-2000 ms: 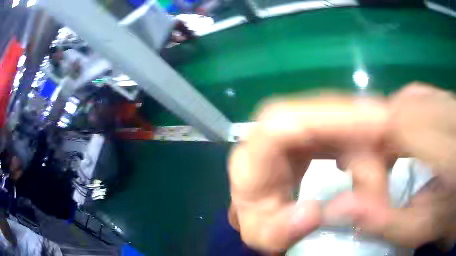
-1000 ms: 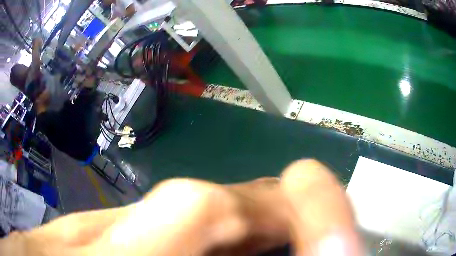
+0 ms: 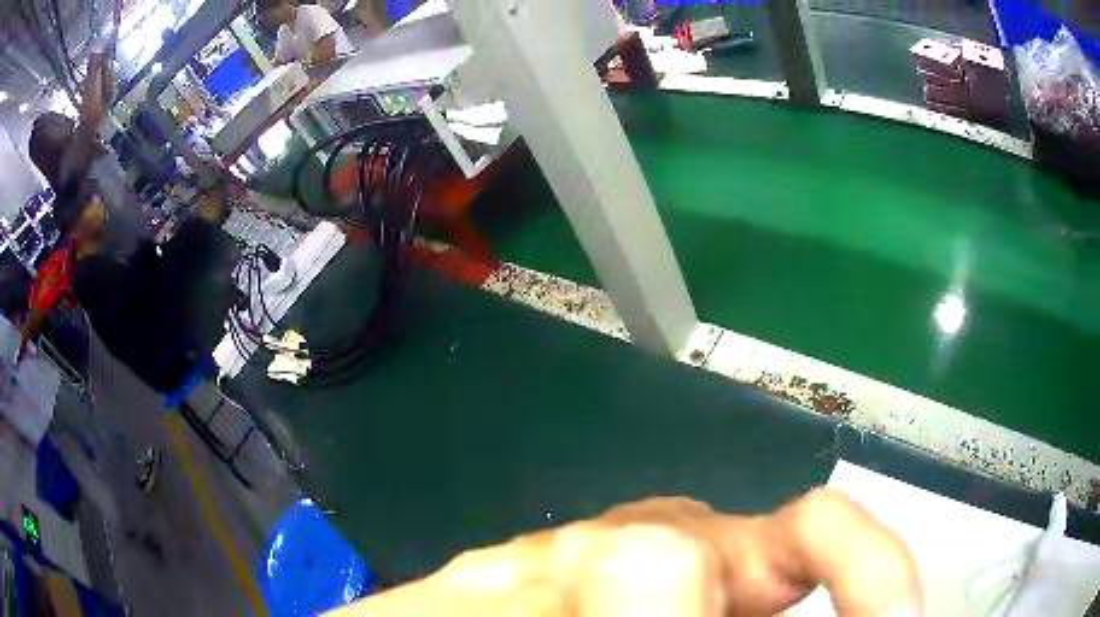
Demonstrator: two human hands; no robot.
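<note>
My left hand (image 3: 676, 560) is large and close to the camera at the bottom middle, cut off by the lower edge. Its fingers are bent, the fingertips are partly out of the picture, and whether anything is in them cannot be seen. Its index finger overlaps the left edge of a flat white sheet (image 3: 929, 512) on the dark green bench (image 3: 519, 422). A pale, partly see-through item (image 3: 1047, 548) lies on the sheet at the lower right; what it is cannot be told. My right hand is not in view.
A pale metal post (image 3: 591, 181) stands on the chipped belt edge rail (image 3: 772, 386). The green conveyor belt (image 3: 820, 217) runs beyond. Black cables (image 3: 392, 241) hang at the bench's left end. Small reddish-brown stacks (image 3: 959, 78) lie beyond the belt. People (image 3: 145, 277) are at the left.
The view has shifted, bringing the stacks beyond the belt and a blue object at lower left into sight. Two seconds ago both hands were together over the sheet; now only my left hand shows.
</note>
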